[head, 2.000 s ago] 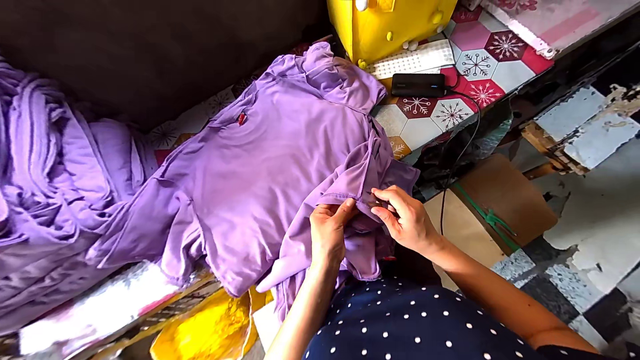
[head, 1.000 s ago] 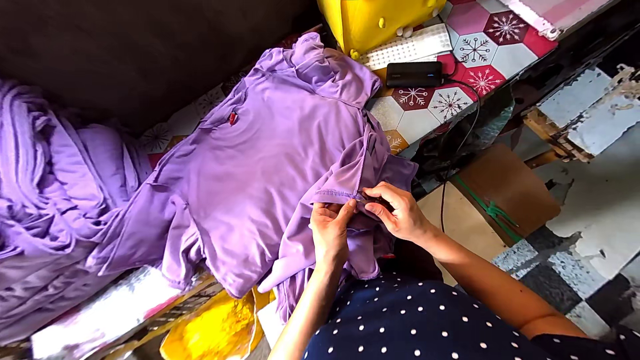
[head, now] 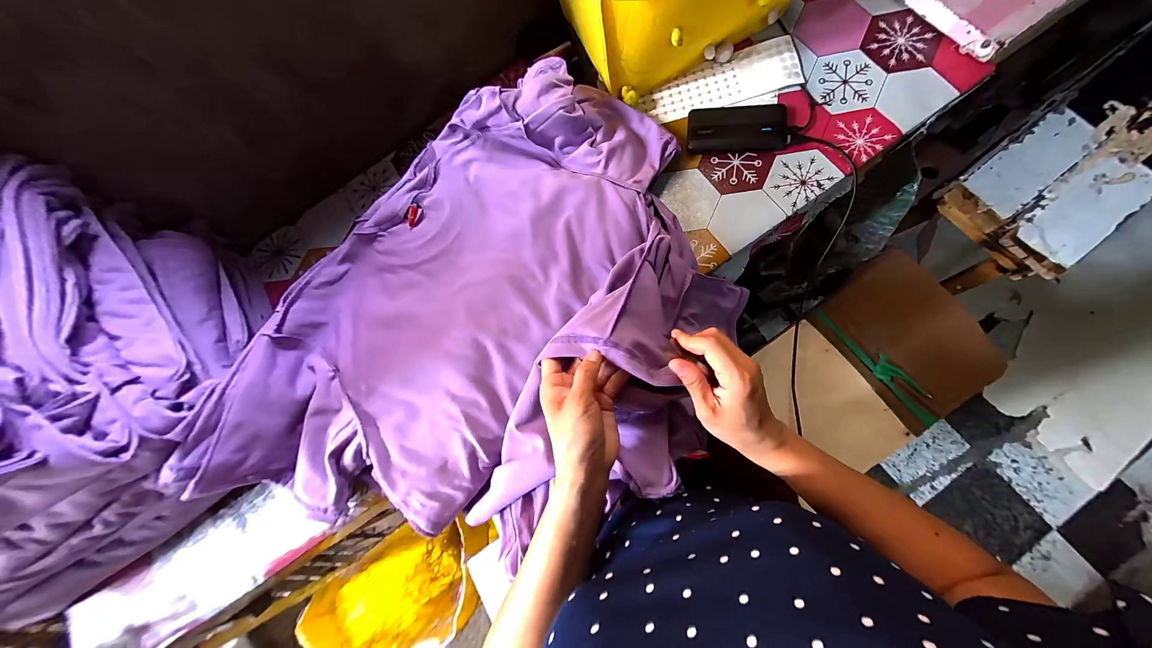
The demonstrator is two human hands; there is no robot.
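Note:
A purple fabric garment [head: 468, 261] lies spread over the table and hangs past its front edge. My left hand [head: 583, 418] holds the garment's stitched hem from below, with the thumb on top of the cloth. Just right of it, my right hand [head: 727, 387] is at the same hem, its thumb and forefinger a little apart; whether they touch the cloth is hard to tell. A small red tag [head: 414, 216] shows on the garment's upper left part. More purple garments [head: 117, 315] are heaped at the left.
On the snowflake-patterned table cover [head: 810, 180] are a black power bank [head: 738, 129] with a cable, a white dotted strip [head: 733, 79] and a yellow container [head: 648, 40]. Cardboard [head: 909, 333] tied with green string lies below at the right; a yellow bag [head: 387, 585] is under the table's front edge.
My right thumb and forefinger, closed together at the hem in the earlier frames, are now apart. My left hand stays at the hem.

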